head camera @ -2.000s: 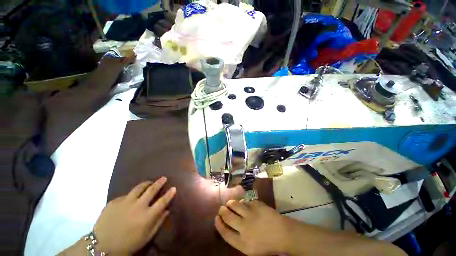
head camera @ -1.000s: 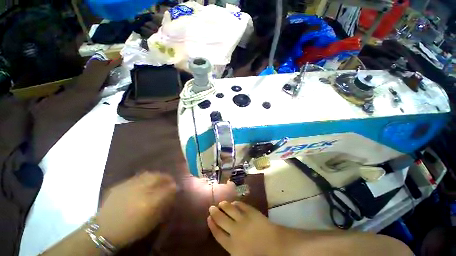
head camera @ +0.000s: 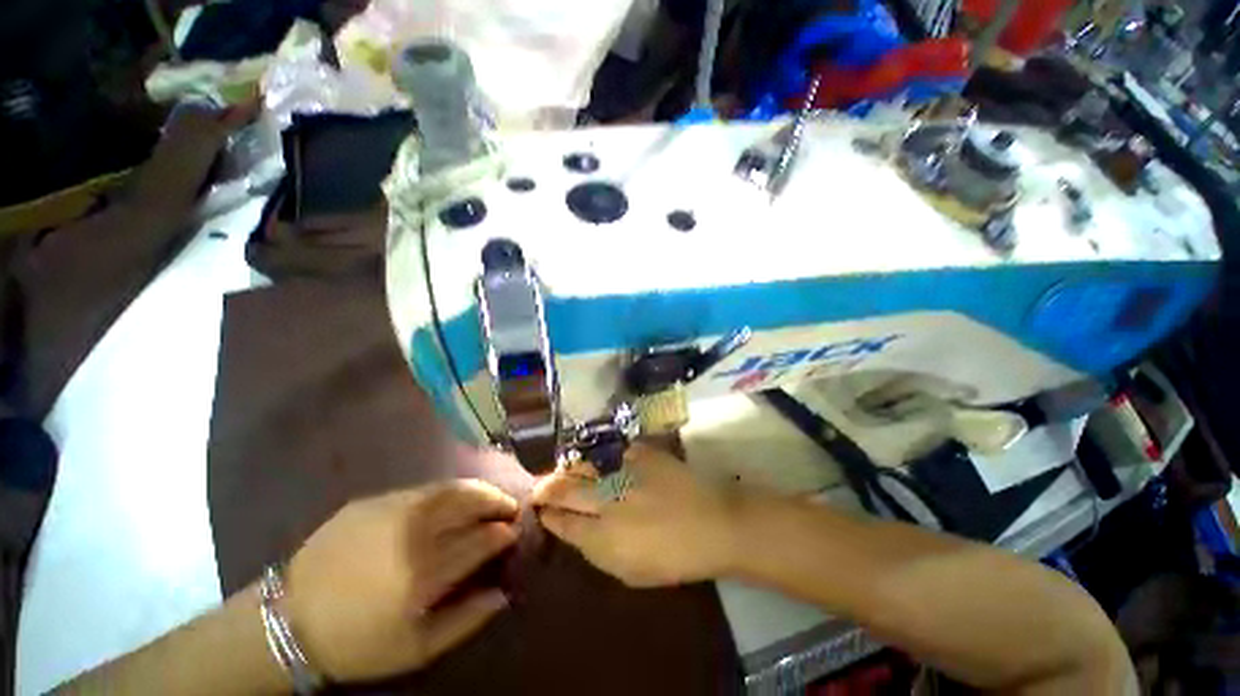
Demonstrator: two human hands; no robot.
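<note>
A dark brown fabric panel (head camera: 306,394) lies on the white table and runs under the lit left end of the sewing machine head (head camera: 816,292). My left hand (head camera: 408,571) rests on the panel, its thumb and fingertips pinching the cloth just in front of the presser foot area. My right hand (head camera: 639,524) meets it there, its fingertips pinching the cloth beside the left ones, partly under the chrome take-up guard (head camera: 520,360) and tension dial (head camera: 664,408). The needle and presser foot are hidden by the guard and my fingers.
A folded dark bundle (head camera: 340,170) lies behind the head's left end. Black-handled scissors (head camera: 891,490) and a pale cloth scrap (head camera: 986,428) lie under the machine arm. A small tray (head camera: 1156,415) is at the right table edge. Dark cloth (head camera: 95,292) is heaped at the left.
My left hand has moved right and my right hand slightly forward and left, so their fingertips now meet at the cloth. The view has shifted closer, with the machine higher and further left.
</note>
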